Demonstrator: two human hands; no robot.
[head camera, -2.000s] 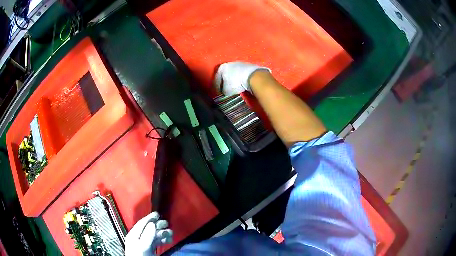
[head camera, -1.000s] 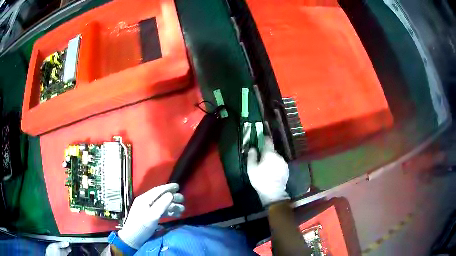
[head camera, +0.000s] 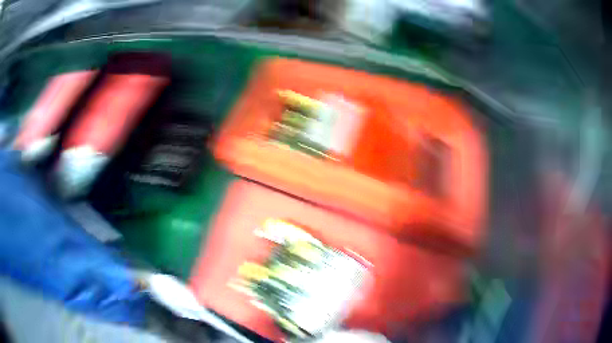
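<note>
The view is heavily blurred. A circuit board (head camera: 288, 278) with a silver-white heatsink (head camera: 335, 288) lies on the flat red foam pad (head camera: 221, 234). Another board (head camera: 298, 124) sits in the left recess of the raised red foam fixture (head camera: 409, 214) behind it. A white shape, apparently my left hand (head camera: 352, 337), is cut off by the bottom edge just below the board. Its fingers and anything in them cannot be made out. My right hand does not show. The dark screwdriver handle cannot be made out.
At the left, a person's blue sleeve (head camera: 54, 241) and white gloves (head camera: 82, 167) are beside red foam blocks (head camera: 117, 107). A dark bin (head camera: 168, 151) with pale bars stands on the green mat (head camera: 208, 63). A blurred white shape (head camera: 176, 295) lies near the bench edge.
The view has swung left, so the boards and fixture now stand further right. My right hand, the strips and the tote at the right have left clear view.
</note>
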